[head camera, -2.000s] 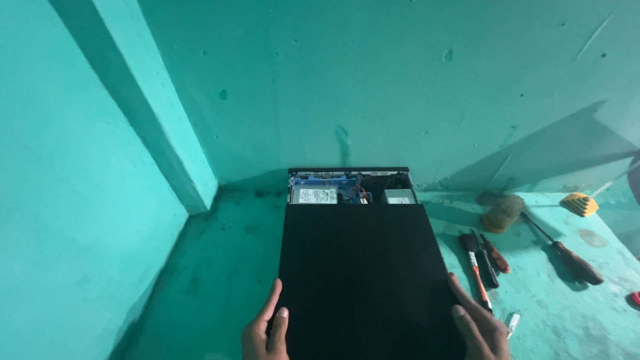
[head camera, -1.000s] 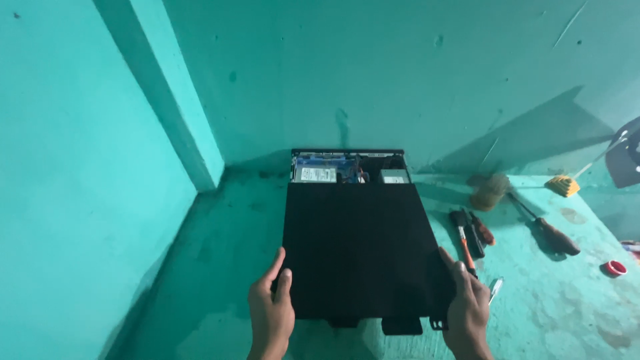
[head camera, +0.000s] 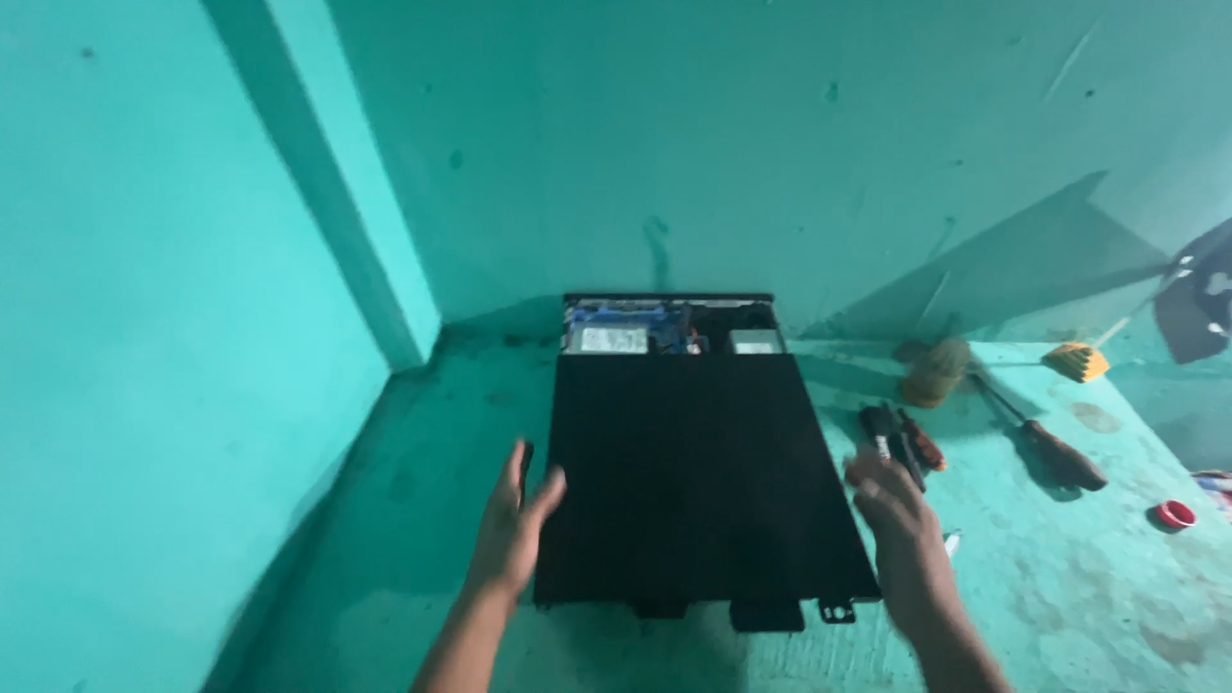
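Note:
A black desktop computer case (head camera: 669, 299) lies flat near the back wall, its far end uncovered, with a drive, blue parts and wires showing. The black metal side panel (head camera: 698, 472) covers the rest of it, tabs sticking out at the near edge. My left hand (head camera: 515, 529) is beside the panel's left edge, fingers apart, the thumb close to the edge; whether it touches is hard to tell. My right hand (head camera: 900, 534), slightly blurred, is off the panel's right edge with nothing held.
To the right lie a brush with a dark handle (head camera: 877, 423), red-handled pliers (head camera: 924, 443), a screwdriver (head camera: 1064, 455), a bristle brush (head camera: 938, 373), a yellow-ended tool (head camera: 1077, 361) and a red ring (head camera: 1174, 515). Teal walls stand at the left (head camera: 192, 289) and behind.
Both hands held the panel's sides earlier; the right hand has let go and moved off its edge, and the left hand's fingers have spread. The panel still lies over the case.

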